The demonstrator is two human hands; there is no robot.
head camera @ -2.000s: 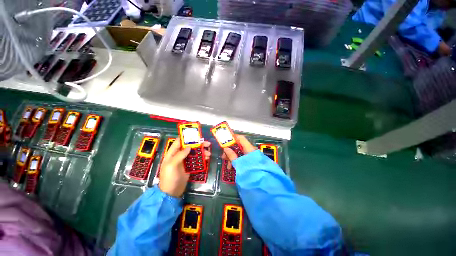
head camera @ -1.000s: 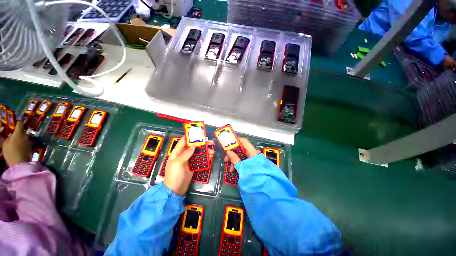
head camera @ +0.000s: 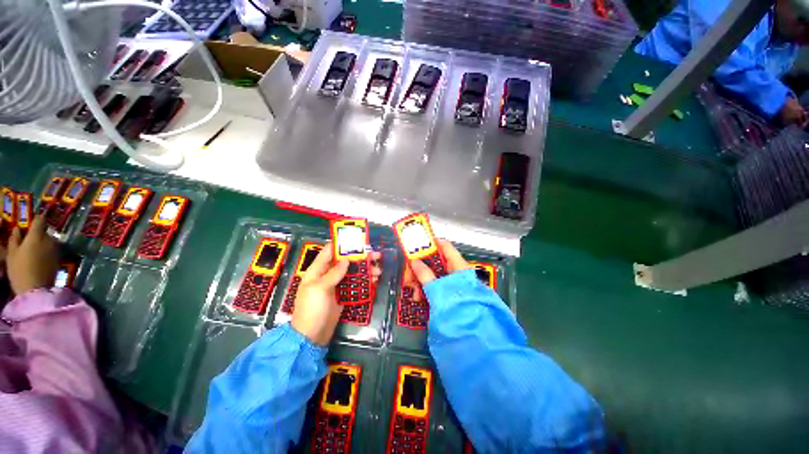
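My left hand (head camera: 321, 297) holds a red phone (head camera: 354, 266) with a yellow frame and a lit white screen. My right hand (head camera: 443, 264) holds a second red phone (head camera: 416, 236), also lit white and tilted with its top to the left. Both are held above the clear working tray (head camera: 238, 335). In its pockets lie several red phones, screens black where visible, such as the phone at its upper left (head camera: 261, 276) and the phone at lower right (head camera: 412, 412). My hands and sleeves partly hide the phones beneath.
A cloudy tray (head camera: 377, 164) beyond holds dark phones. A fan (head camera: 58, 66) and open box (head camera: 239, 64) stand upper left. At left, a person's hand (head camera: 31, 257) holds phones by another clear tray (head camera: 106, 306). Stacked trays (head camera: 523, 40) stand behind; metal supports (head camera: 727, 250) slant at right.
The phone in my right hand has moved slightly right and up, and is a little more upright. The person in pink has come in at left and raised phones. My left hand has barely moved.
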